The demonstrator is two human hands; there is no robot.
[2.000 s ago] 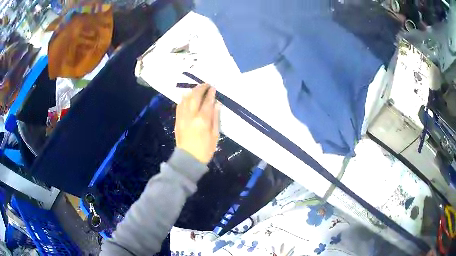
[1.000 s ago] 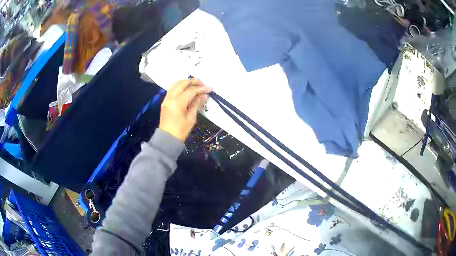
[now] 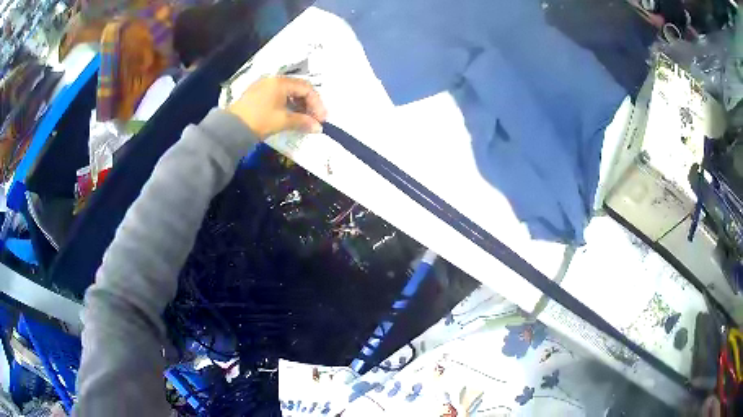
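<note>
A narrow navy strip (image 3: 440,208), lying doubled as two close strands, stretches diagonally across the white table (image 3: 407,147) near its front edge. My left hand (image 3: 281,106) pinches its upper left end near the table's rounded left end. The strip's other end runs to the bottom right corner. My right hand is at most a blurred sliver at the lower right edge, too cut off to tell. Blue cut fabric (image 3: 497,106) lies on the table behind the strip.
A dark bin (image 3: 309,277) with tangled strip is below the table. Floral cloth (image 3: 456,366) covers the lap. The cream machine body (image 3: 664,147) stands at right. Red and yellow loop handles (image 3: 731,366) are at the right edge. A blue crate (image 3: 49,350) is at lower left.
My left hand has moved up and left along the table with the strip end. The two strands, spread apart a second ago, now lie close together and taut.
</note>
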